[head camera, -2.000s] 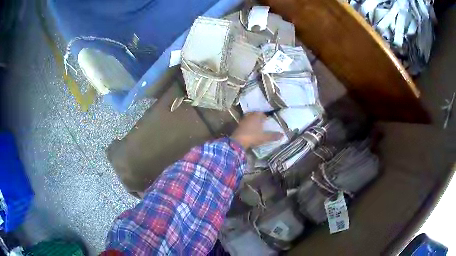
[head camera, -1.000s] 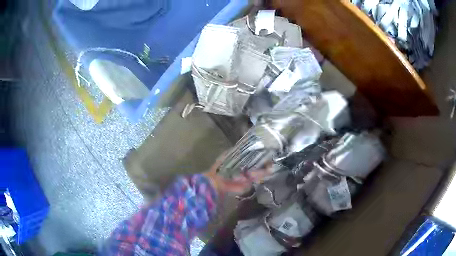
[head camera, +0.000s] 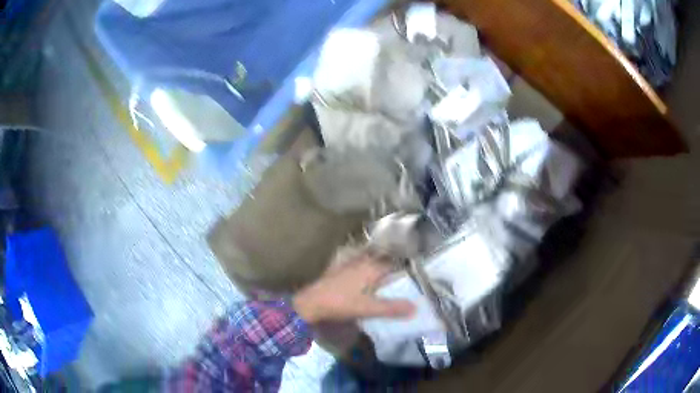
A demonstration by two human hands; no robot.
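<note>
My left hand (head camera: 354, 293), bare with a plaid sleeve, reaches in from the lower left. It grips the left end of a pale tied bundle (head camera: 470, 269), with one finger lying over its top. Motion blur hides the exact grip, and the fingertips beneath are not visible. A fabric strip runs round the bundle's middle. A small white ticket (head camera: 437, 351) shows at its lower edge. More tied pale bundles (head camera: 349, 69) lie heaped above and to the right, some with white tickets. My right hand is out of the picture.
Brown cloth or carton (head camera: 269, 230) lies around the heap. A curved brown wooden board (head camera: 591, 77) stands upper right, with pale pieces (head camera: 633, 27) beyond. A light-blue container (head camera: 207, 38) is upper left. A blue crate (head camera: 50, 295) stands on the speckled floor at far left.
My left hand has moved down in the view, and a pale bundle now lies over the place where the lower ticketed bundles showed. The view has also shifted. Other bundles near the middle have moved.
</note>
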